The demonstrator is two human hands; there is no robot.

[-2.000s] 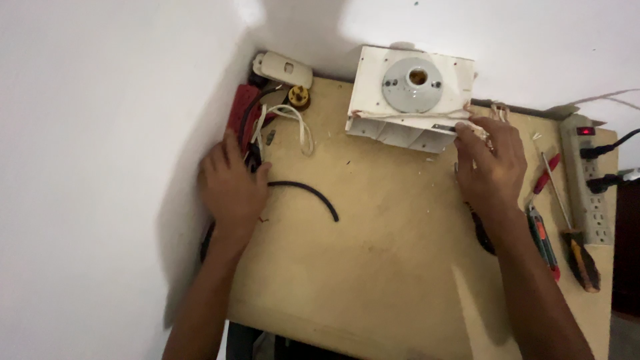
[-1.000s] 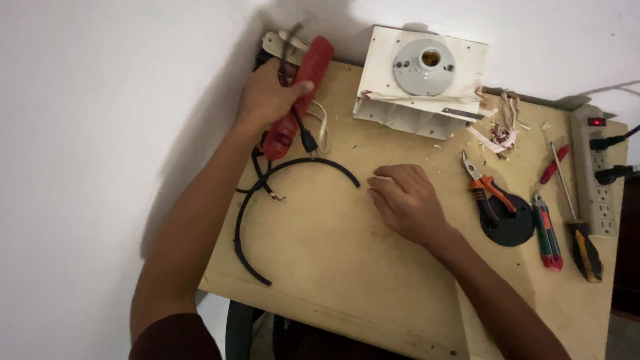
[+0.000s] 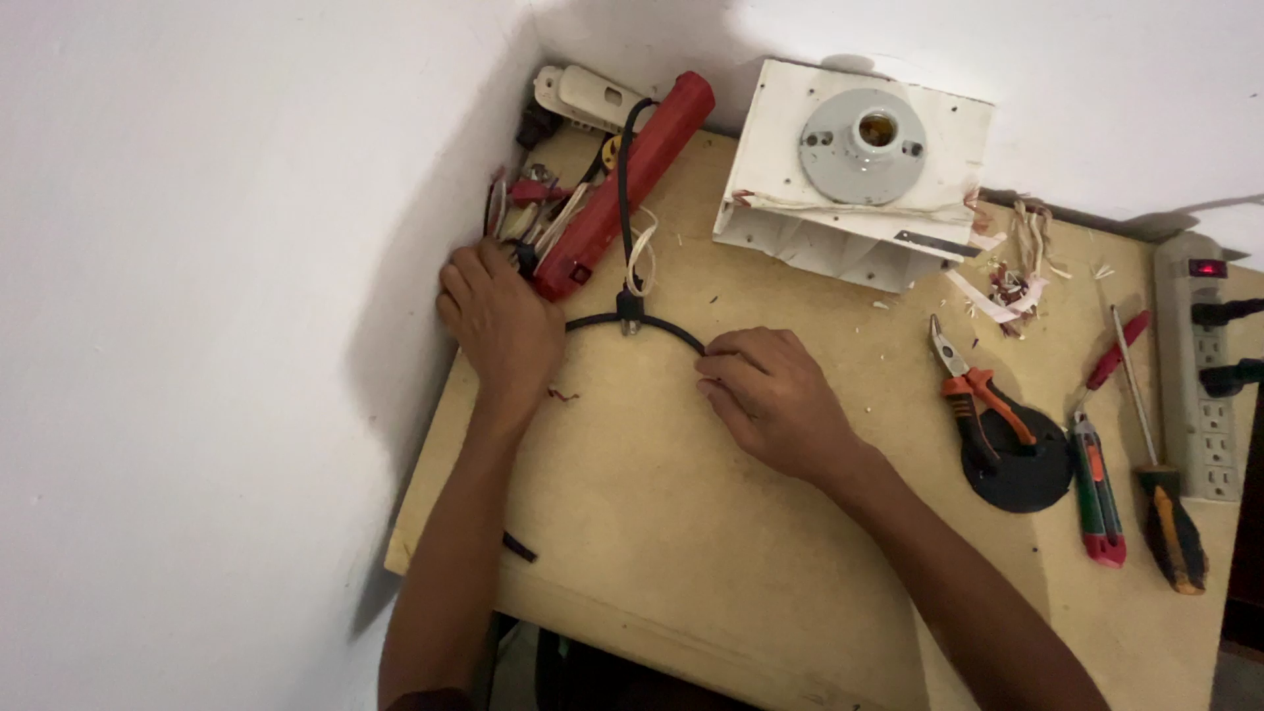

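Note:
My left hand (image 3: 506, 321) reaches in at the left edge of the wooden table, beside the lower end of a red tool body (image 3: 627, 188) with a black cord. Its fingertips are partly hidden near small items, so its hold cannot be told. My right hand (image 3: 775, 395) has its thumb and fingers closed at the end of a curved black cable (image 3: 674, 329). A black two-prong plug (image 3: 630, 306) lies over that cable, with a loop of white cord (image 3: 644, 259) beside it. Part of the black cable is hidden by my left hand and forearm.
A white box with a lamp socket (image 3: 862, 148) stands at the back. Wire scraps (image 3: 1012, 286) lie beside it. Orange-handled pliers (image 3: 973, 395) rest on a black disc (image 3: 1022, 474). A utility knife (image 3: 1098, 489), a screwdriver (image 3: 1170, 528) and a power strip (image 3: 1190, 425) are at the right.
My left hand has let go of the red tool body and moved down to the table's left edge. My right hand, apart from the cable's end a second ago, is now at it.

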